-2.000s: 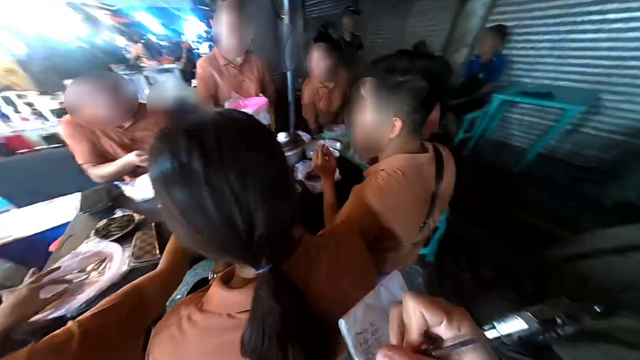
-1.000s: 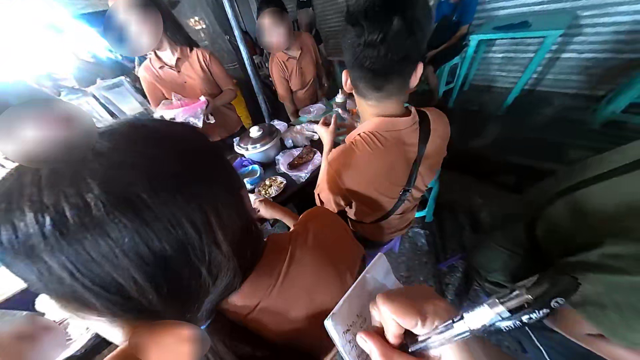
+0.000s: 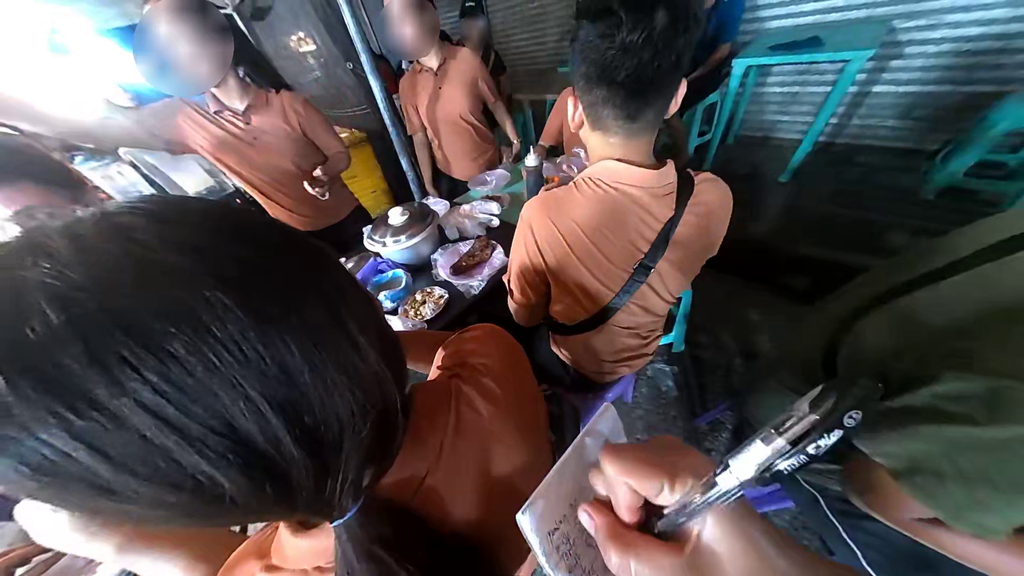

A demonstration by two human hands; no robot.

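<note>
At the lower right, my right hand (image 3: 664,504) grips two pens (image 3: 768,456), a clear one and a black one lying together and pointing up to the right. Beneath its fingertips is a small white notepad (image 3: 564,500) that bears handwriting. What supports the pad is hidden; my left hand cannot be made out. Past the pad sits a person in an orange shirt (image 3: 472,424) with a dark ponytail, seen from behind, close to the pad's left edge.
A dark table ahead holds a lidded pot (image 3: 404,234), meat on a plastic-covered plate (image 3: 474,258) and a bowl of food (image 3: 424,304). A person with a black strap (image 3: 632,296) sits beside it. Others stand behind. A teal table (image 3: 808,56) is at the back right.
The view has shifted a lot. The person standing at the left no longer holds up the pink plastic bag seen earlier. My right hand stays at the notepad with the pens.
</note>
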